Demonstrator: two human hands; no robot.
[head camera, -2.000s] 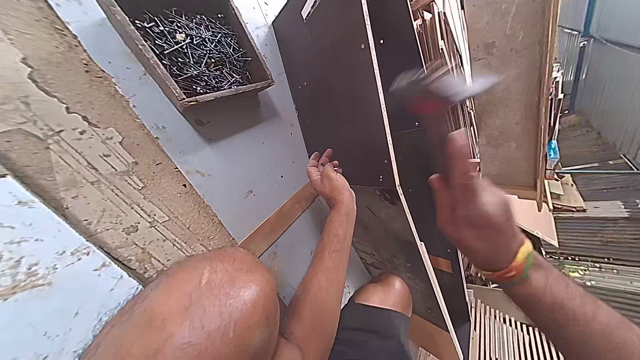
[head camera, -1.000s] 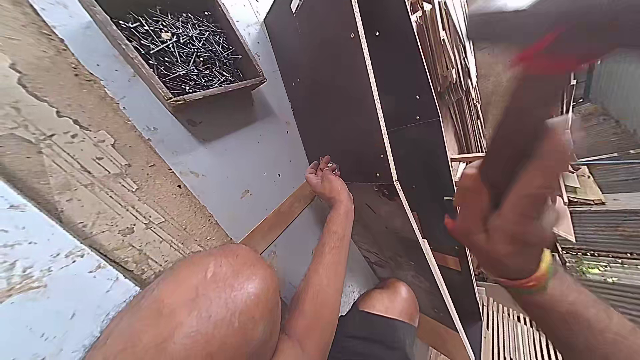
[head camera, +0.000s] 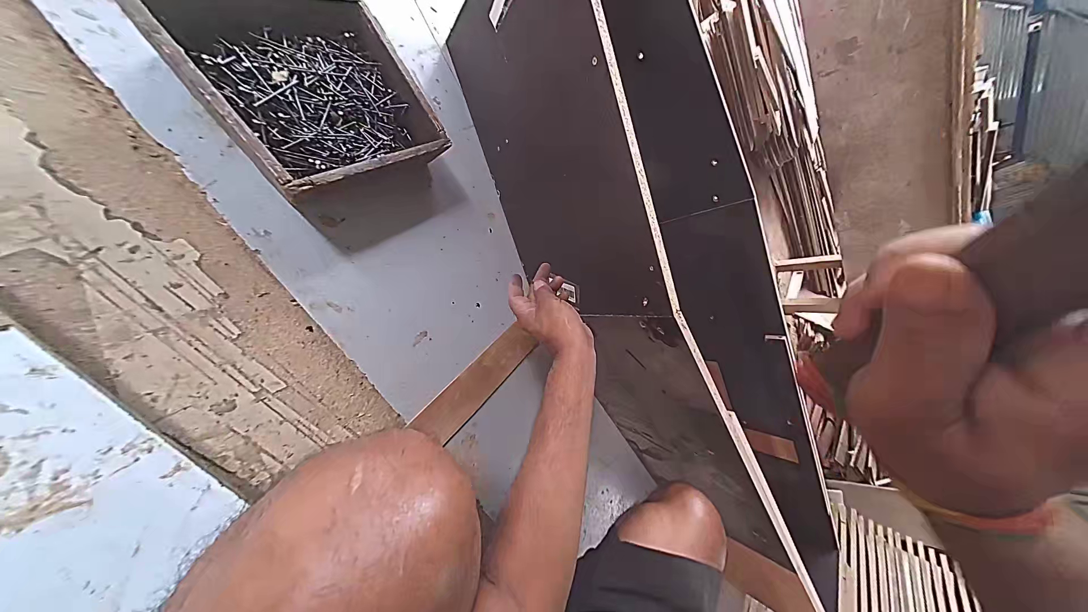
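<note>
My left hand (head camera: 548, 310) is raised against the dark laminated panel (head camera: 561, 161), its fingers bent beside a small label on the panel; whether a nail is between the fingertips I cannot tell. A wooden strip (head camera: 476, 382) runs from just below that hand toward my knee. On the right, close to the camera and blurred, my right hand (head camera: 943, 382) is closed around the dark handle of a hammer (head camera: 1037, 263); the hammer's head is not seen. A wooden box (head camera: 365, 170) full of loose nails (head camera: 314, 102) stands at the upper left.
The box and strip lie on a pale, stained board (head camera: 416, 280). A long panel edge (head camera: 637, 170) rises along the middle. Stacked thin wood strips (head camera: 765, 110) and a large brown board (head camera: 884, 110) stand to the right, with wooden slats (head camera: 901, 561) at the lower right.
My right hand and the hammer have swung toward the right and closer to the camera; the hammer's head, seen earlier, has left the view. My left hand has stayed at the panel.
</note>
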